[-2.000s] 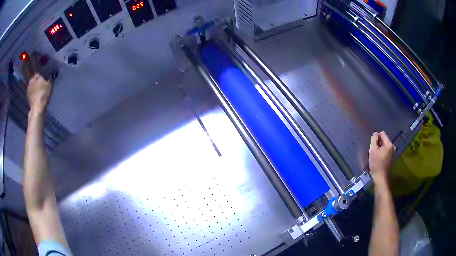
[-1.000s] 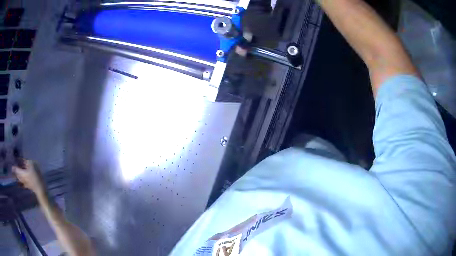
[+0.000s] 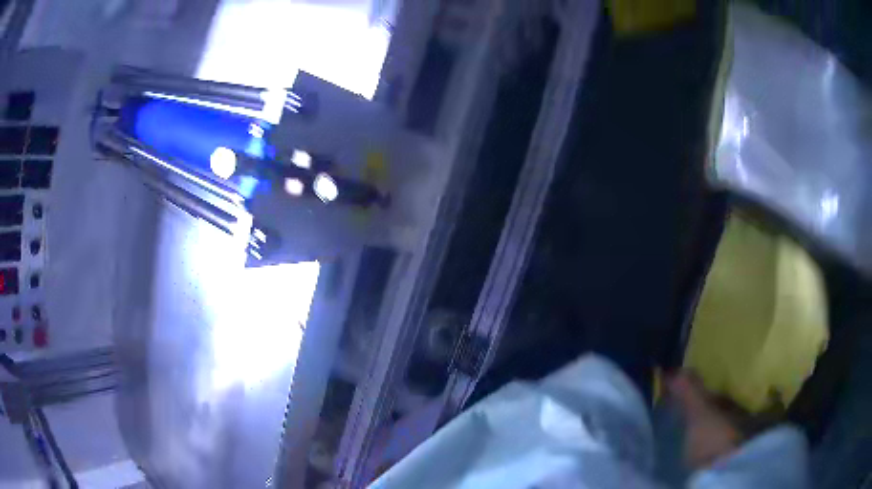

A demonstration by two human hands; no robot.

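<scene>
The picture is blurred. My right hand (image 3: 703, 420) is small and smeared at the lower right, below my light blue sleeve's edge and beside a yellow cloth or bag (image 3: 755, 315); whether it holds anything cannot be told. My left hand is out of the picture. The blue rubber roller (image 3: 186, 132) lies across the machine at the upper left, between thin steel guide rollers (image 3: 182, 196). The shiny metal table (image 3: 225, 334) with strong glare shows beside it.
The control panel (image 3: 38, 215) with dark displays and knobs is at the left edge. Long frame rails (image 3: 516, 220) run down the middle. A clear plastic bag or sheet (image 3: 789, 134) lies at the upper right. A dark area lies between rails and bag.
The view has swung toward the machine's near side and floor. My left hand has left the panel and the picture. My right hand now shows low beside the yellow cloth or bag.
</scene>
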